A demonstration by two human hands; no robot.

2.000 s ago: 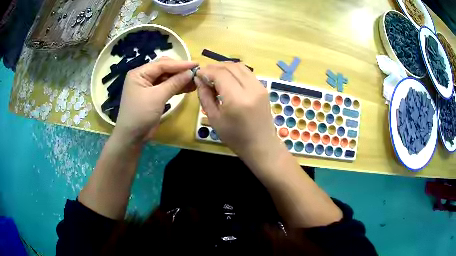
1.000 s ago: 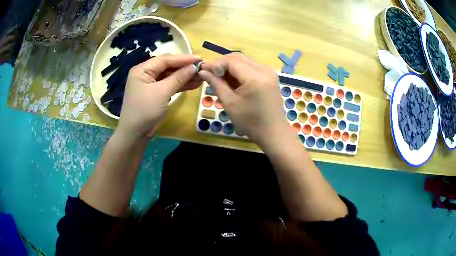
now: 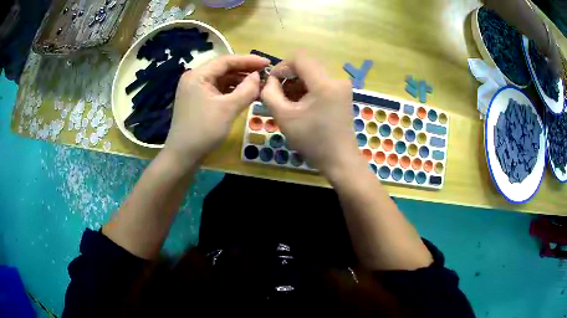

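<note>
The off-white keyboard (image 3: 247,163) with rows of orange, yellow, green, blue and dark round keys lies in front of me. My left hand (image 3: 208,102) is above the gap between the cream bowl and the keyboard, thumb and index finger pinched. My right hand (image 3: 314,112) is over the left half of the keyboard and hides part of its keys. The fingertips of both hands meet around a small, shiny, roundish piece (image 3: 267,71). It is mostly hidden and blurred, so its exact kind cannot be told.
The cream bowl (image 3: 118,102) holds black bars. A brown basket (image 3: 81,46) is at the upper left, near scattered whitish discs (image 3: 96,118). Grey-blue bars (image 3: 358,73) lie above the keyboard. A plate of slate bars (image 3: 516,199), white tissue (image 3: 487,81) and other plates are at the right. Another person's arm (image 3: 531,22) reaches in there.
Both hands have shifted slightly right and up, still fingertip to fingertip. The whitish disc seen at my right fingertips no longer shows clearly. Another person's arm has come in over the plates at the upper right.
</note>
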